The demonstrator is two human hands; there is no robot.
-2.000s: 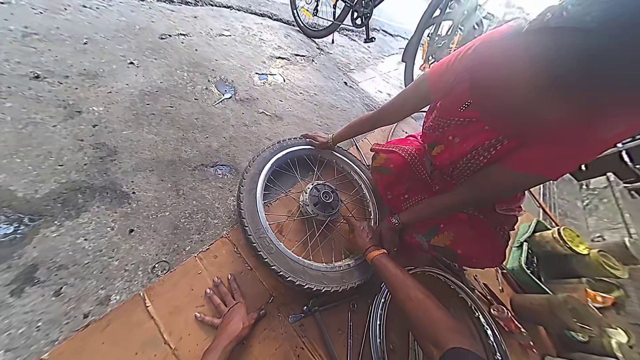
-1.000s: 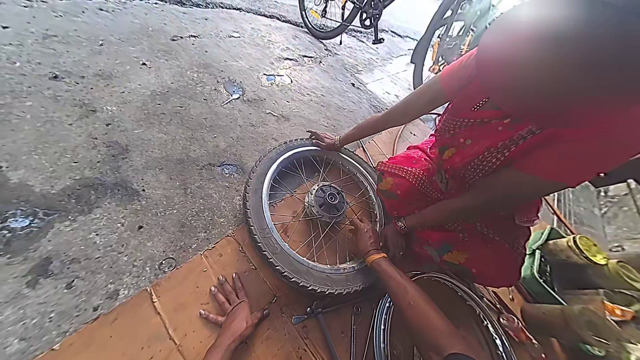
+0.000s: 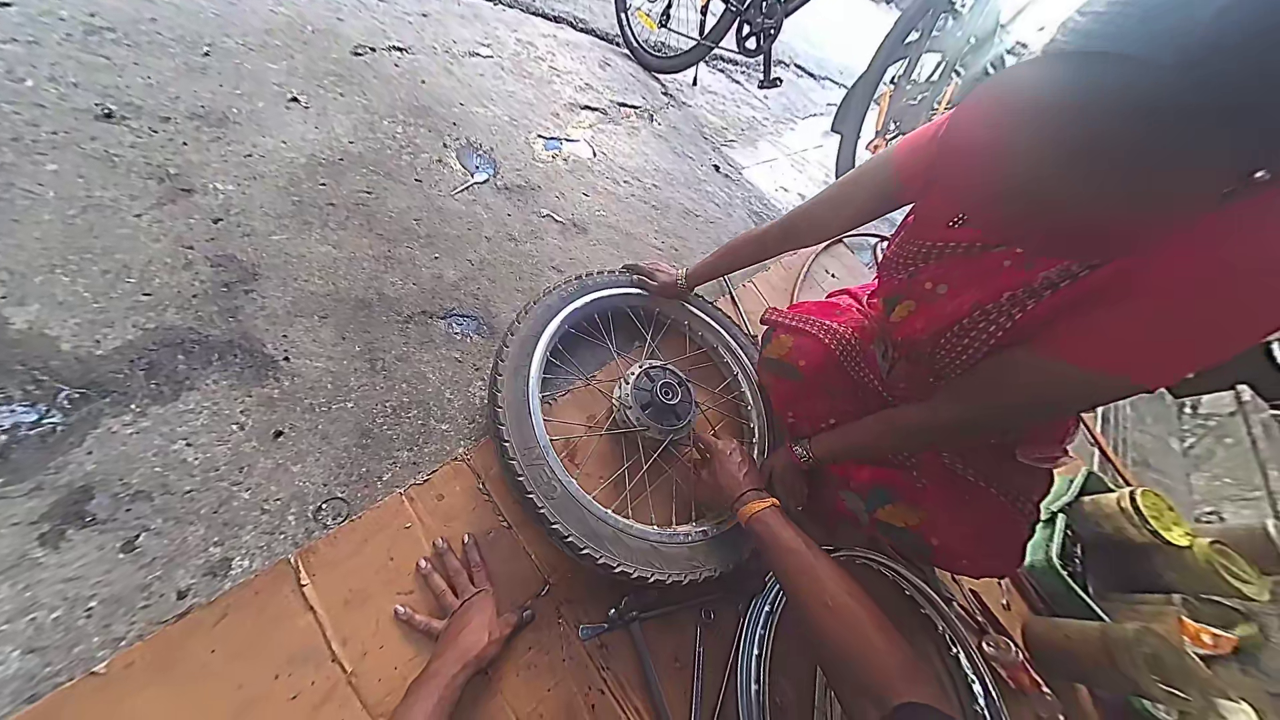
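Note:
A spoked motorcycle wheel with its tyre lies on a sheet of brown cardboard. My right hand, with an orange band at the wrist, reaches over the rim to the spokes just below the hub; its fingertips are partly hidden, so its grip is unclear. My left hand rests flat on the cardboard left of the wheel, fingers spread, holding nothing. Another person in red clothing has one hand on the top of the tyre and the other at its right side.
A bare metal rim lies under my right forearm. Beside it are a hammer-like tool and a spanner. Dirty cylindrical containers and a green crate stand at the right. A bicycle is at the back.

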